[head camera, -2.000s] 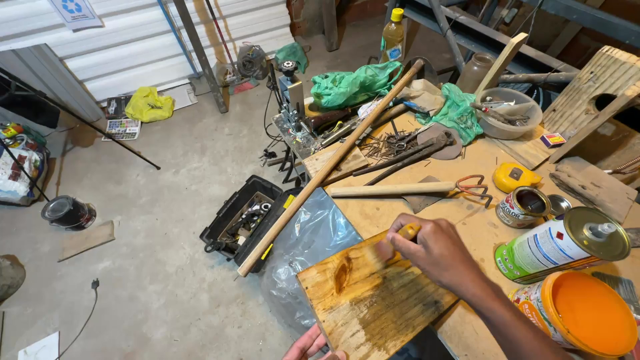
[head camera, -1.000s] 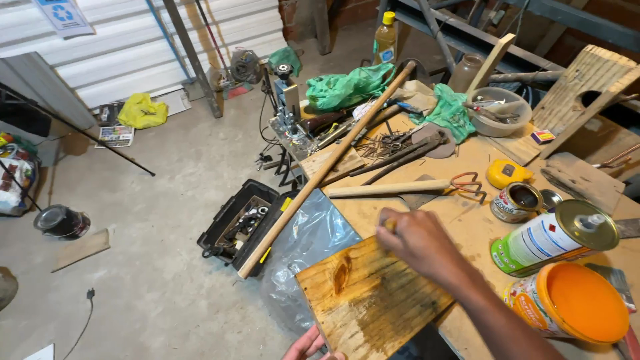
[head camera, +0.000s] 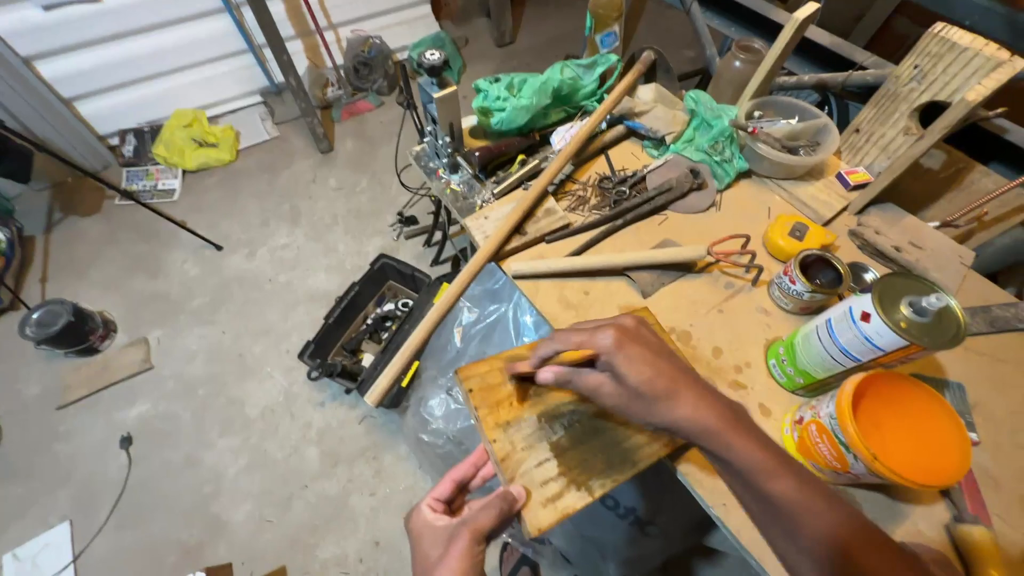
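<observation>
A wooden board (head camera: 552, 468), stained dark and wet-looking over part of its face, juts past the workbench edge at bottom centre. My left hand (head camera: 464, 508) grips its lower left edge between thumb and fingers. My right hand (head camera: 616, 372) is closed on a small paintbrush (head camera: 552, 364), whose bristles are at the board's upper left part; the hand hides much of the handle. On the bench to the right stand a small open can of dark stain (head camera: 810, 282), a green and white metal can (head camera: 856, 332) and an orange plastic tub (head camera: 888, 428).
A long wooden pole (head camera: 512, 224) slants over the bench edge above an open black toolbox (head camera: 368, 328). Beyond the board lie a garden hand cultivator (head camera: 632, 262), a yellow tape measure (head camera: 796, 236), loose nails and green plastic bags (head camera: 544, 96). Clear plastic sheeting (head camera: 448, 392) hangs beside the board.
My right hand has moved left and down over the board from its far edge, with the brush in it. My left hand still holds the board.
</observation>
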